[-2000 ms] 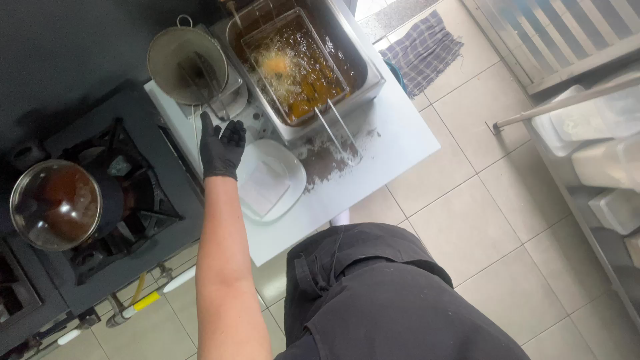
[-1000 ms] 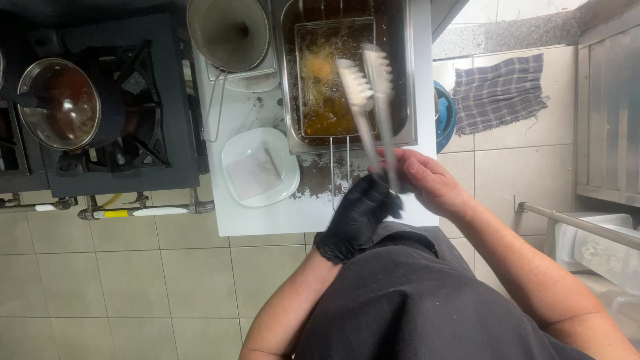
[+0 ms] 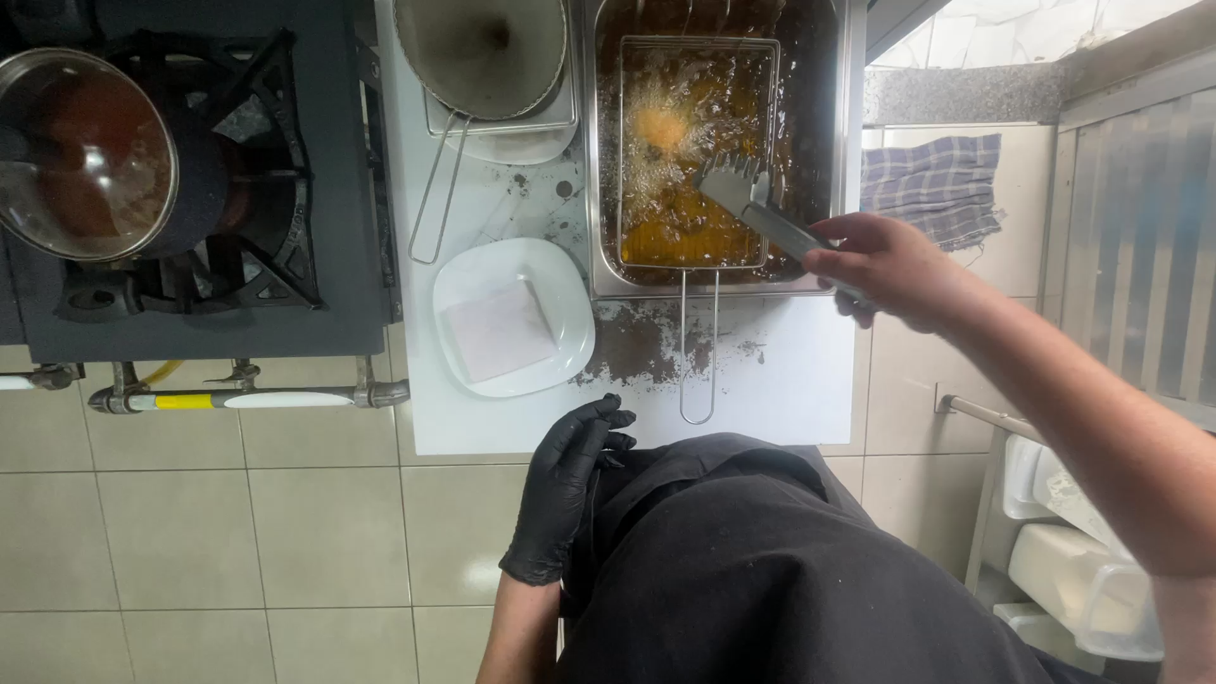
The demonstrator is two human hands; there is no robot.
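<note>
My right hand (image 3: 879, 271) holds metal tongs (image 3: 774, 223), their scalloped tips over the bubbling oil in the wire fry basket (image 3: 698, 268). A round golden piece of food (image 3: 662, 127) fries in the basket's upper left, apart from the tongs. The basket sits in a stainless steel fryer (image 3: 727, 290), its wire handle stretching toward me over the counter. My left hand (image 3: 565, 484), in a black glove, holds nothing, its fingers loosely bent near the counter's front edge. Beyond it, a white plate (image 3: 575, 356) bears a folded paper napkin (image 3: 501, 330).
A conical strainer (image 3: 484, 57) stands left of the fryer. On the gas stove (image 3: 218, 332) at left sits a pot with a glass lid (image 3: 90, 161) over red contents. A checked cloth (image 3: 936, 190) lies right of the fryer; plastic containers (image 3: 1083, 579) stand at lower right.
The tongs, upright near both hands one second ago, are now in my right hand over the basket. My left hand has come away from them, down and to the left.
</note>
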